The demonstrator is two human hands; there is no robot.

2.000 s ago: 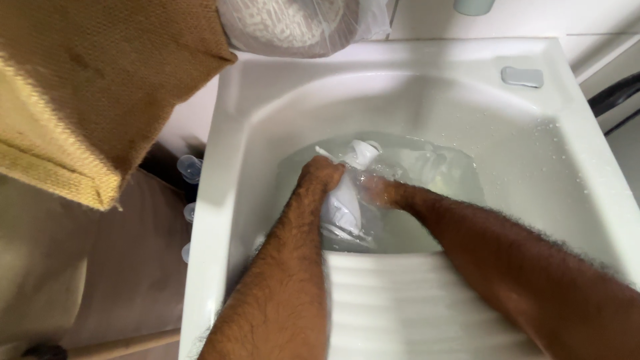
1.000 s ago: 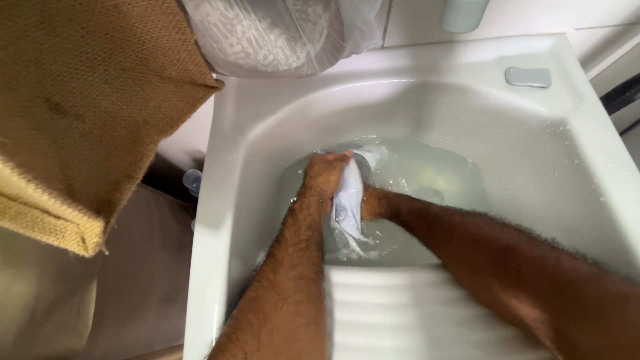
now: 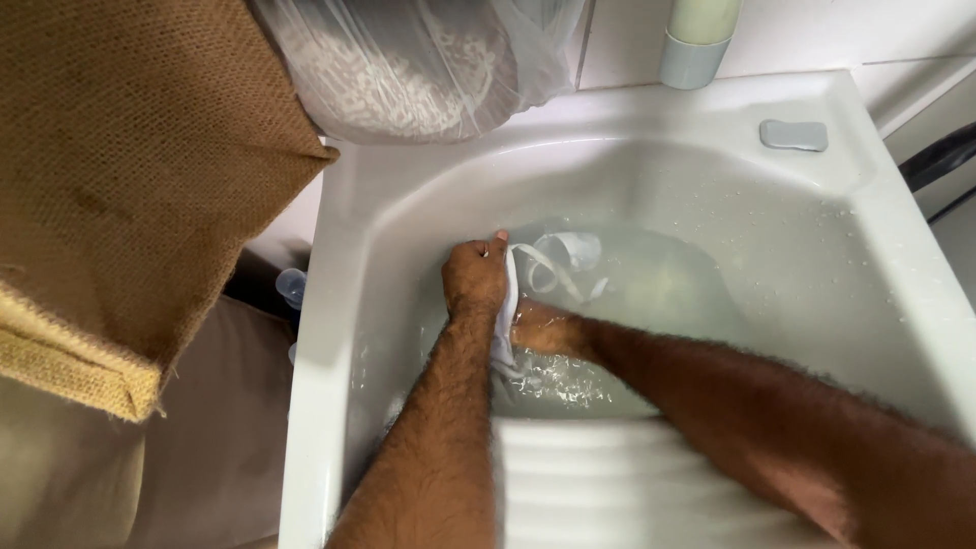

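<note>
A white cloth with straps [image 3: 505, 320] hangs partly in the water of a white laundry sink [image 3: 309, 427]. My left hand [image 3: 474, 278] is closed on its upper edge, above the water, with the thumb on top. My right hand [image 3: 545, 328] is at the cloth's right side, partly under water; its fingers are hidden behind the cloth and the surface, so its hold cannot be told. A loose strap and a white piece of fabric [image 3: 576, 250] float to the right of my left hand.
A ribbed washboard [image 3: 579, 480] slopes at the sink's near side. A grey soap bar [image 3: 793, 135] lies on the back right ledge. Behind the sink are a clear plastic bag with white contents [image 3: 427, 84] and a pipe end [image 3: 694, 57]. Burlap fabric [image 3: 137, 168] hangs at the left.
The strap and fabric piece now spread out to the right of my left hand, where the cloth was bunched before. Both hands remain at the cloth.
</note>
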